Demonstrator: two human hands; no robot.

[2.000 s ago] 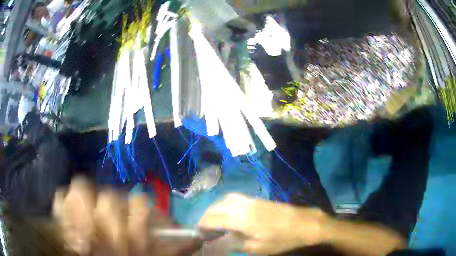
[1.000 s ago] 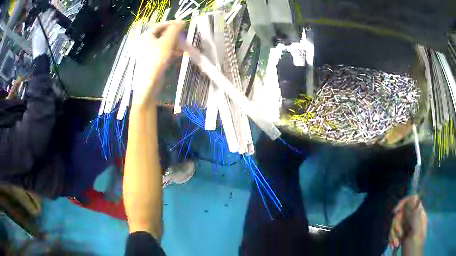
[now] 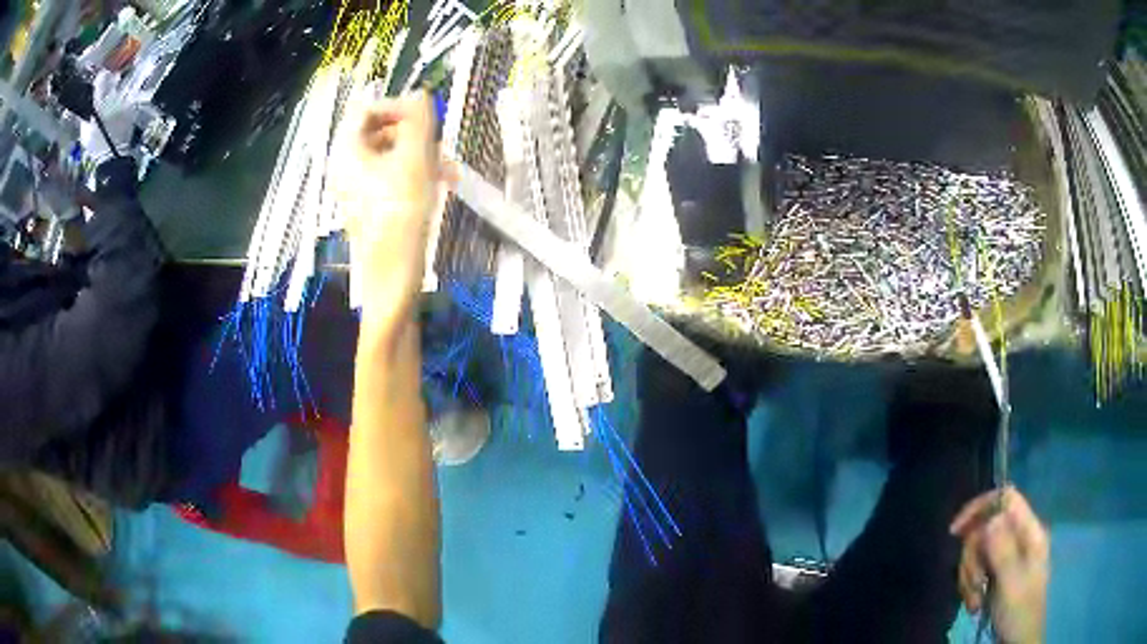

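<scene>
My left hand [image 3: 400,157] is at the upper left, fingers closed on one end of a flat white strip [image 3: 591,277]. The strip slants down to the right across the bundles, its far end past the bench edge. My right hand [image 3: 1006,554] is low at the right, closed on a thin strip [image 3: 1002,434] seen edge-on. That strip points up to the heap, with thin yellow wires [image 3: 1000,321] at its top. White strips with yellow upper wires and blue lower wires [image 3: 642,497] lie in bundles [image 3: 554,365] over the bench edge.
A heap of tiny silvery pieces [image 3: 893,258] fills a rounded recess, with yellow bits [image 3: 736,271] at its left. A dark machine part [image 3: 881,50] stands above. More strips [image 3: 1107,189] hang at far right. A person's dark sleeve [image 3: 76,327] and red stool [image 3: 283,522] are at left.
My hands have gone from low, together and blurred, to far apart. Since the middle frame, the left hand and its strip have moved slightly down; the right hand's strip now overlaps the recess edge.
</scene>
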